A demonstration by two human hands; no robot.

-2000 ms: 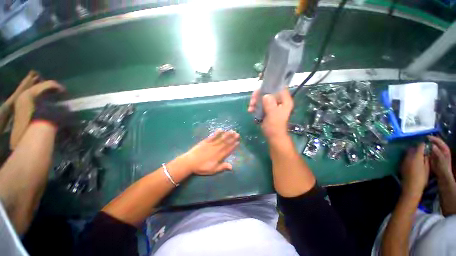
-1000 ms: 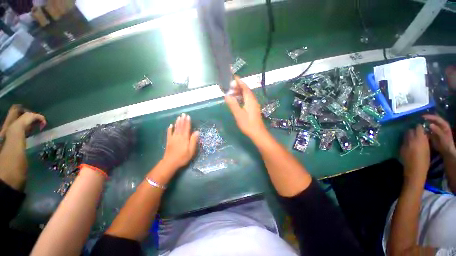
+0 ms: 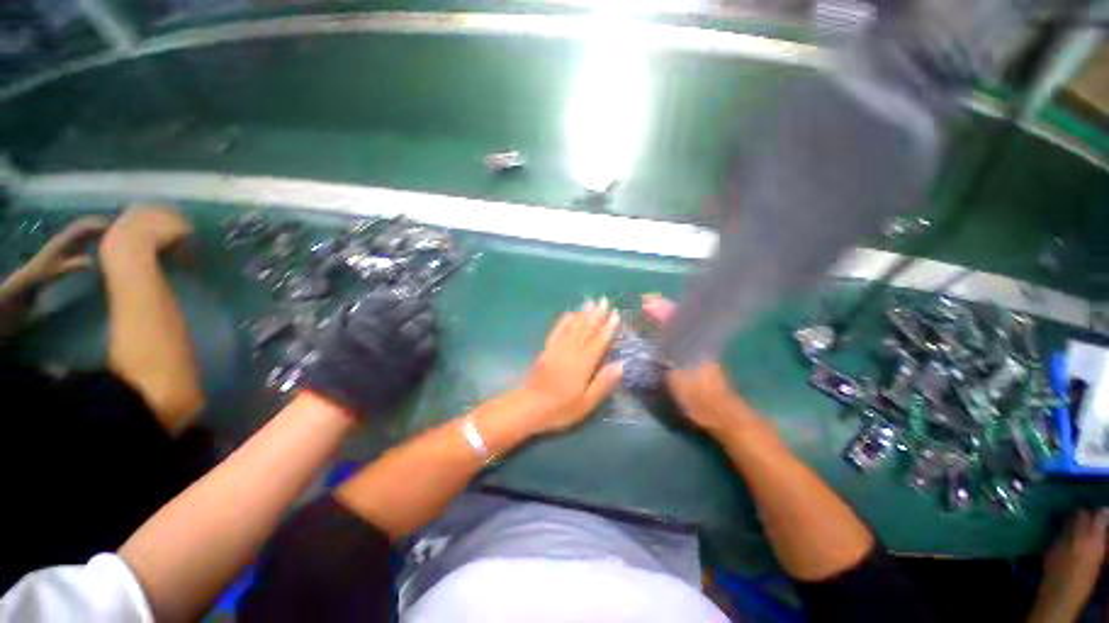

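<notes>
My left hand (image 3: 572, 368) lies flat on the green bench, fingers extended, at the left edge of a loose heap of small silvery screws (image 3: 635, 365). My right hand (image 3: 702, 387) is closed around the lower end of the grey electric screwdriver (image 3: 815, 195). The screwdriver is large and blurred, leaning up to the right, with its narrow end low beside the heap. The bit tip is hidden by my fingers and blur. I cannot tell whether anything is under my left palm.
A neighbour's dark-gloved hand (image 3: 377, 351) is over the left pile of circuit boards (image 3: 395, 253). Another pile (image 3: 961, 389) lies right, beside a blue bin (image 3: 1060, 426). A white rail (image 3: 487, 215) crosses behind; boards sit on the green strip beyond. Other people's hands show at both sides.
The view has turned left. The screwdriver and my right hand have come down from the rail to the screw heap. My left hand remains on the bench, fingers now pointing more to the right.
</notes>
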